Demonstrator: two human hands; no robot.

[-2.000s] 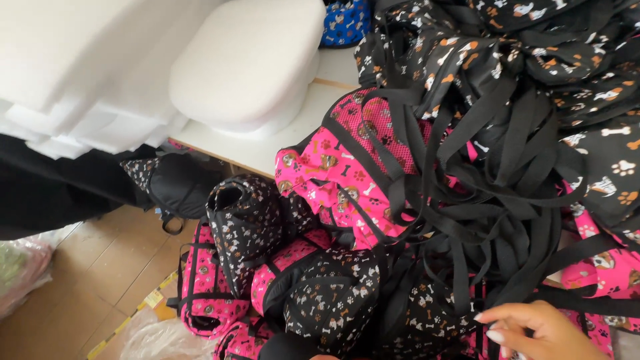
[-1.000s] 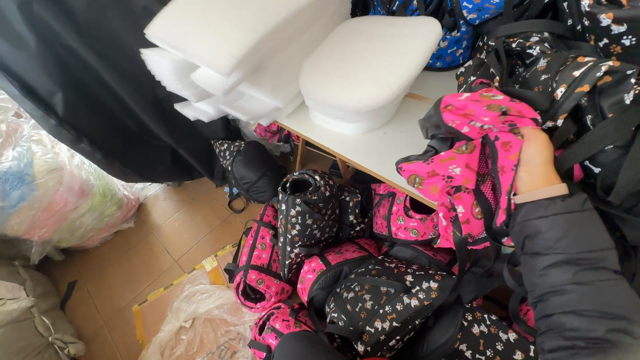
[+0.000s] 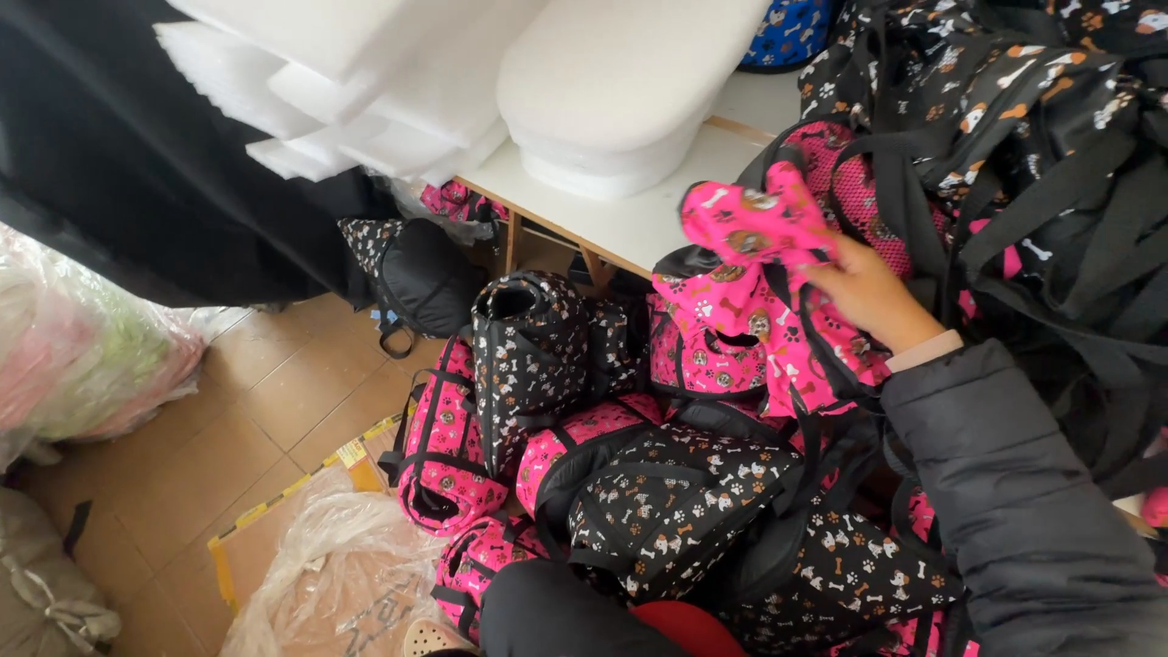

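Observation:
My right hand (image 3: 862, 283), in a dark padded sleeve, grips a pink fabric bag (image 3: 762, 224) with paw and bone prints and black trim. The bag hangs crumpled in front of the white table's right side. Below it lie pink printed bags (image 3: 447, 429) and black printed bags (image 3: 684, 502), several rolled or folded. A heap of black printed fabric bags (image 3: 1022, 100) with black straps (image 3: 1086, 246) rises at the right. My left hand is not in view.
White foam sheets (image 3: 365, 82) and a stack of oval foam pads (image 3: 620, 91) rest on the white table (image 3: 675, 196). Clear plastic (image 3: 338, 557) lies on cardboard on the tiled floor. Wrapped bundles (image 3: 82, 338) stand at the left; a blue printed bag (image 3: 789, 32) is behind.
The pink bag in my right hand shows a different fold than one second ago. The view has swung right and closer to the table.

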